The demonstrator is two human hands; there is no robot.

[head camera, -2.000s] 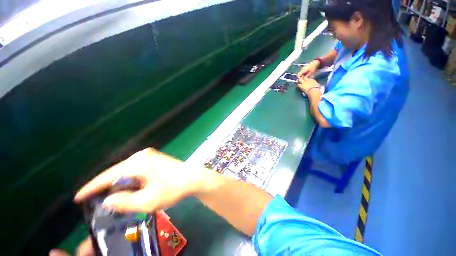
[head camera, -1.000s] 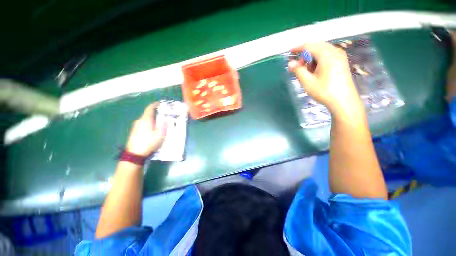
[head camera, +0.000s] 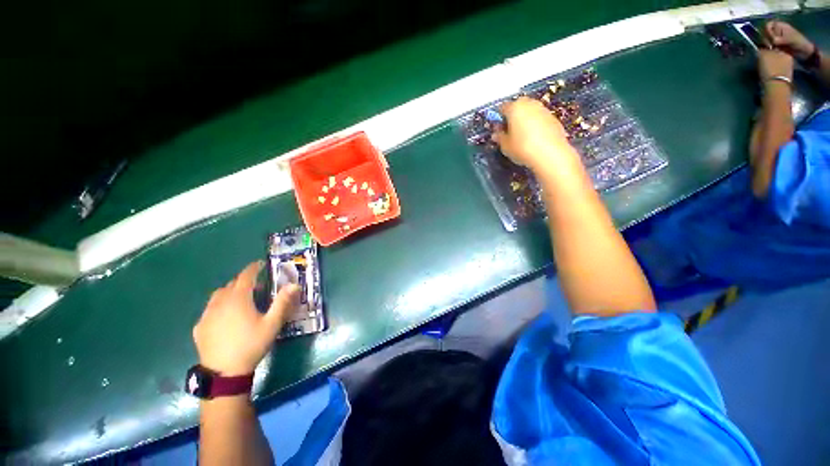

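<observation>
An open phone body (head camera: 311,305), black and silver with its inside exposed, lies on the green bench at left. My left hand (head camera: 238,319) grips it from the left, with the thumb over its middle and the fingers at its left edge. My right hand (head camera: 535,136) is over the upper left part of the clear blister tray (head camera: 628,161), fingers bent down. The tray holds many dark and coppery parts. A small bluish thing shows at my right fingertips; whether they pinch a part cannot be told.
An orange-red parts bin (head camera: 314,217) with small pale pieces stands between phone and tray. A white rail (head camera: 419,118) runs behind; another phone body (head camera: 98,189) lies beyond it at left. At far right another person's hands (head camera: 781,56) hold a device.
Compared with one second ago, the view has shifted and is sharper. My left thumb now lies across the phone body. My right hand remains over the tray's left part, fingers lower among the compartments.
</observation>
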